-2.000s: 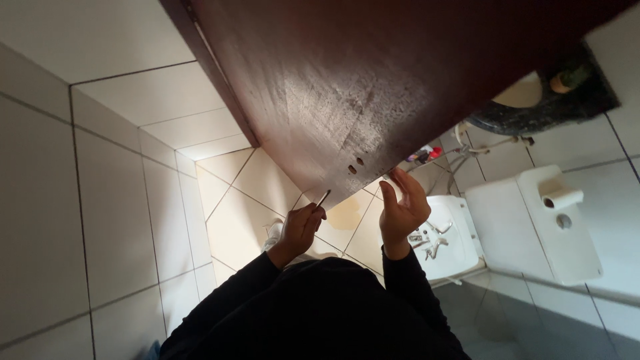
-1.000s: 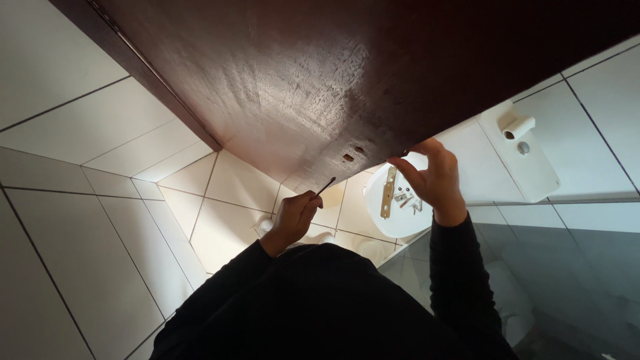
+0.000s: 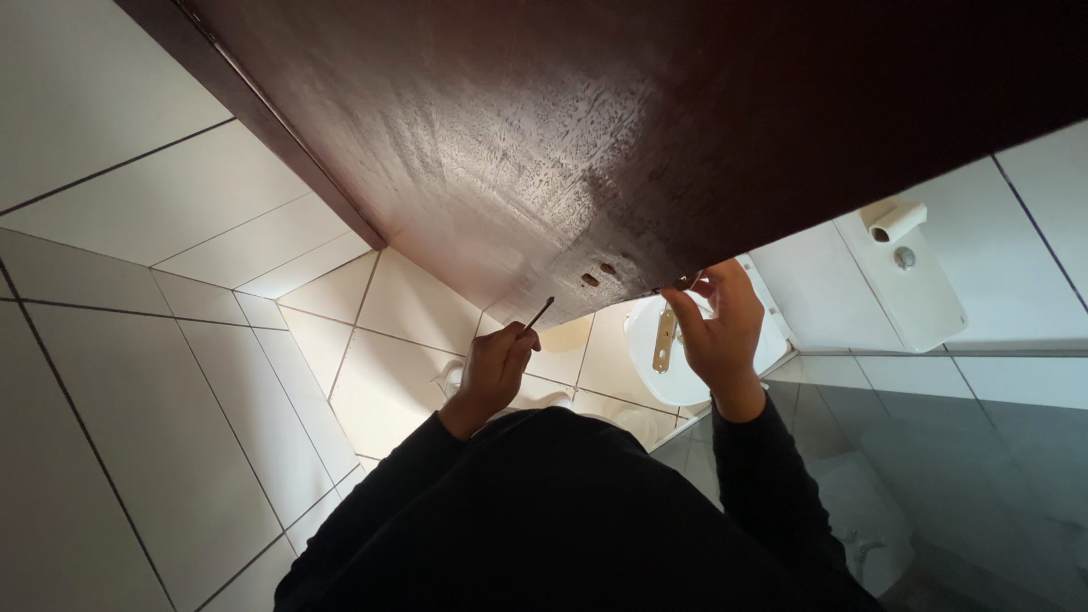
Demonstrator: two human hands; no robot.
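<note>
A dark reddish-brown wooden door (image 3: 510,153) spans the upper view, with two small holes (image 3: 597,274) cut near its lower edge. My left hand (image 3: 497,370) grips a thin dark tool (image 3: 538,313), perhaps a screwdriver, its tip pointing up toward the door face. At the door's edge, right of the holes, my right hand (image 3: 722,331) pinches a small metallic piece (image 3: 687,280) between thumb and fingers; the fingers partly hide it. Below and behind that hand, a brass-coloured metal plate (image 3: 662,340) with holes lies on the white toilet lid (image 3: 680,387).
Behind the door's edge, a white cistern (image 3: 905,280) bears a cardboard-like roll and a round button. Pale tiled walls (image 3: 110,382) stand at the left, above a tiled floor (image 3: 408,374). A glass panel (image 3: 892,450) is at the lower right.
The view has shifted. My right hand stays by the door's edge, where a small metallic piece now shows in its fingers. My left hand still holds the thin tool.
</note>
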